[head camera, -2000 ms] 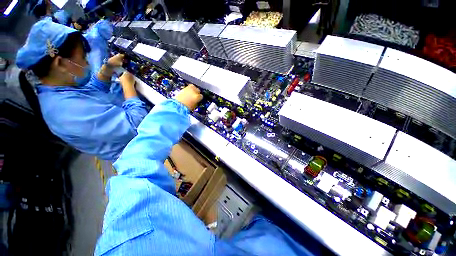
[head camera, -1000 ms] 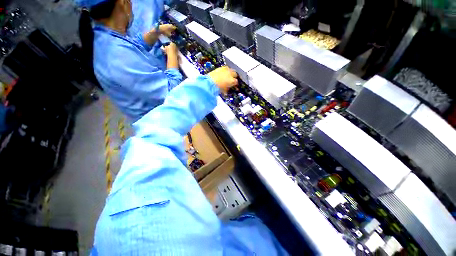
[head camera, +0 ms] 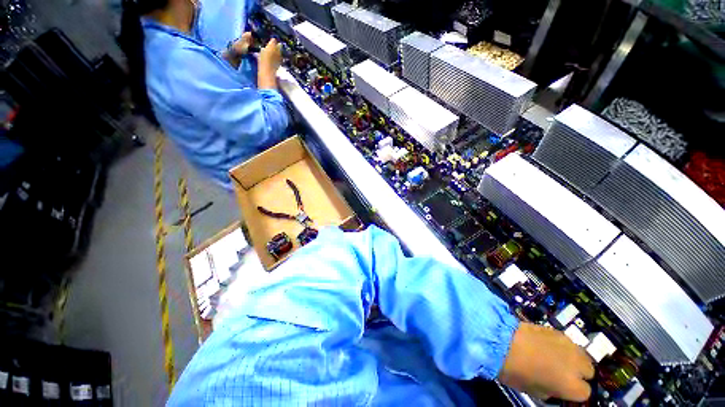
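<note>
My left hand (head camera: 548,365) is at the lower right, above the near edge of the circuit boards (head camera: 445,208). Its back faces me and its fingers curl downward, so I cannot tell whether they hold anything. It is beside white block components (head camera: 600,346) and a green-and-copper toroidal inductor (head camera: 618,370). The sleeved arm bends at the elbow across the lower middle. My right hand is not in view.
Silver heat sinks (head camera: 551,208) stand in two rows. A white rail (head camera: 362,176) runs along the near side. An open carton (head camera: 266,176) holds cutters (head camera: 301,216) and dark-and-copper parts (head camera: 279,245); a carton of white pieces (head camera: 208,274) is below. Another person (head camera: 207,95) works at upper left.
My left hand has moved from the far boards at upper left to the near boards at lower right. The arm has uncovered the cartons and cutters.
</note>
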